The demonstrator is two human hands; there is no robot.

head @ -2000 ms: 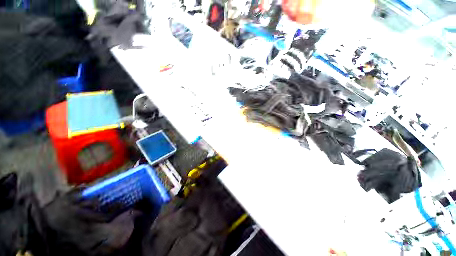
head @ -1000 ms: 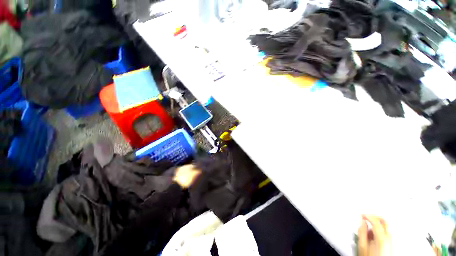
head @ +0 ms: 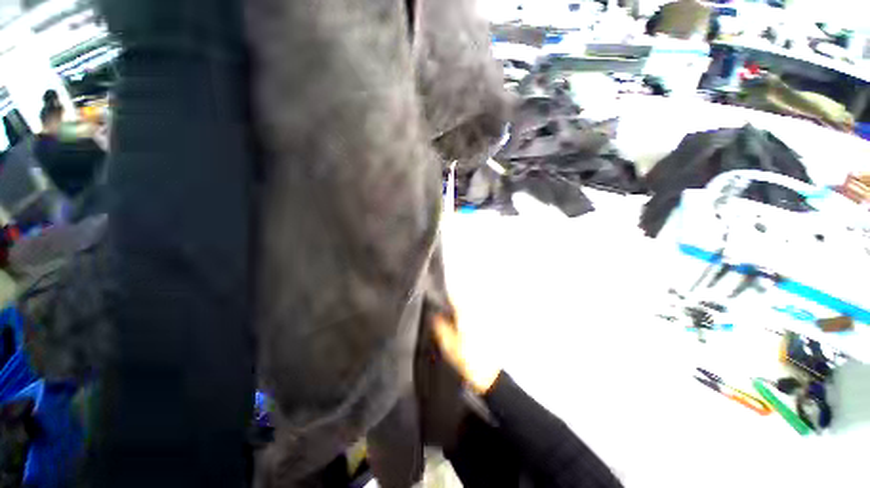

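Note:
A large charcoal garment [head: 339, 210] hangs raised close to the camera, left of centre, with a thin pale line along its right edge. My right hand [head: 463, 355] is blurred and touches the garment's lower right edge; its grip is unclear. Its dark sleeve comes from the bottom. A dark vertical band [head: 181, 248], which looks like my left sleeve, runs up the left side. My left hand is not in view. The white sewing machine [head: 763, 224] with a blue stripe stands at the right.
Snips with orange handles [head: 744, 393] and a slim green tool [head: 782, 407] lie on the white table [head: 563, 315] at lower right. Dark cloth pieces [head: 563, 143] lie at the back, more dark cloth [head: 725, 157] behind the machine. A person [head: 67, 148] is at far left, above blue crates [head: 52, 434].
The view has swung right towards the machine. The dark garment has come up from low by the floor crates to fill the left centre. My right hand has moved from the table to the garment's edge.

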